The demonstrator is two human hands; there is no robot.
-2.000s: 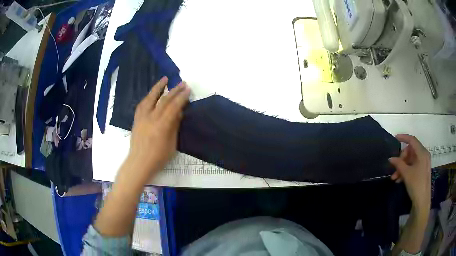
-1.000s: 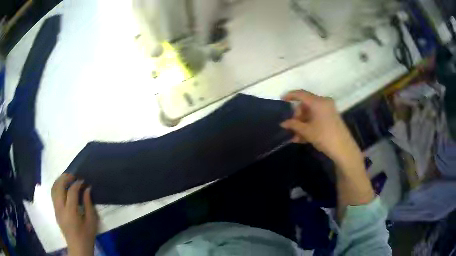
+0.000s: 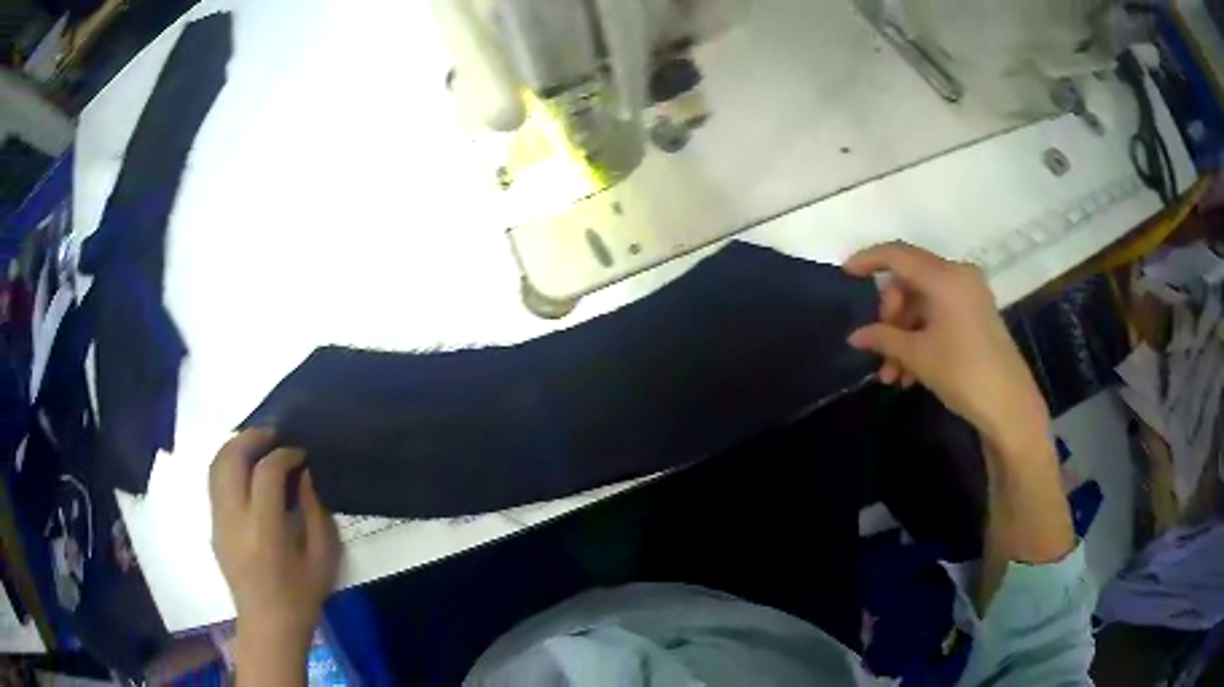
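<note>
A long, gently curved dark navy panel (image 3: 577, 389) with angled ends and frayed edges lies along the front edge of the white table. My left hand (image 3: 275, 523) is at its left end, fingers curled over the lower corner. My right hand (image 3: 933, 322) pinches its right end between thumb and fingers. The sewing machine's needle area (image 3: 584, 141), lit yellow-green, is behind the panel, and the panel does not reach it. The needle plate (image 3: 604, 242) lies just beyond the panel's upper edge.
More dark cut pieces (image 3: 141, 269) lie at the table's left. Black-handled scissors (image 3: 1148, 141) lie at the right end, near the printed ruler (image 3: 1060, 228). Dark cloth (image 3: 644, 537) hangs below the front edge. Pale cloth (image 3: 1175, 349) is heaped at the right.
My left hand has moved from the panel's upper left area and the strips to its left end. The view has turned toward the right. My right hand still holds the right end.
</note>
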